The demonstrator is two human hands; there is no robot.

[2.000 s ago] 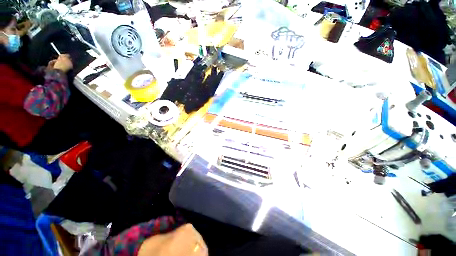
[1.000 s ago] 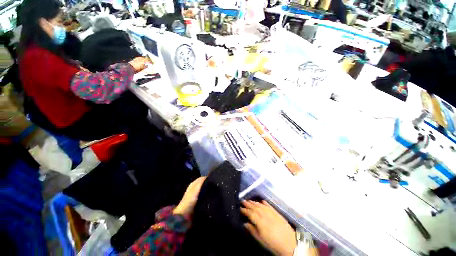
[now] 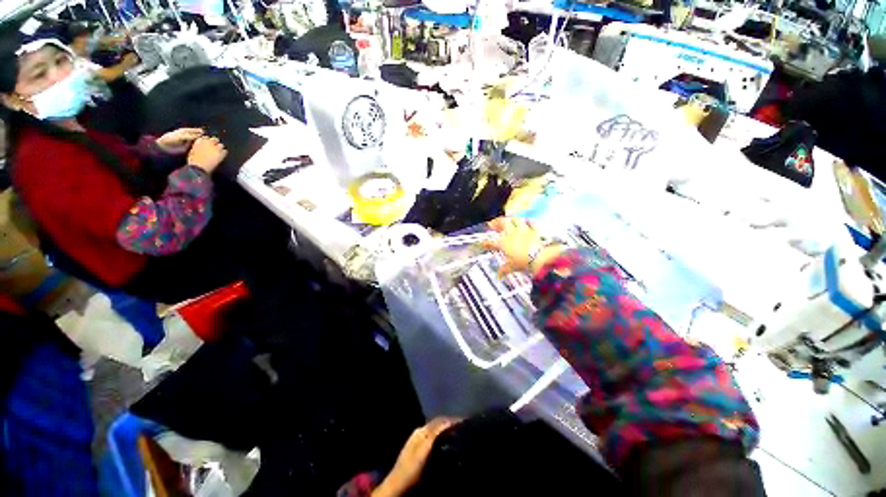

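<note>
The clear plastic sewing template lies on the white table in front of me, with dark parallel slots near its middle and white edging strips. My right hand reaches across to its back edge, fingers on the plastic; whether it grips the edge is unclear. My left hand is at the bottom, partly cut off, holding a black cloth panel at the table's front edge. My right sleeve hides part of the template.
A yellow tape roll, a white tape roll and a grey fan-like unit stand behind left. A sewing machine and a dark thin tool are at right. A masked person sits at left. Black cloth hangs beside me.
My right hand has moved from the black panel up to the template's back edge. My left hand has moved lower with the panel. The template's orange band is now hidden.
</note>
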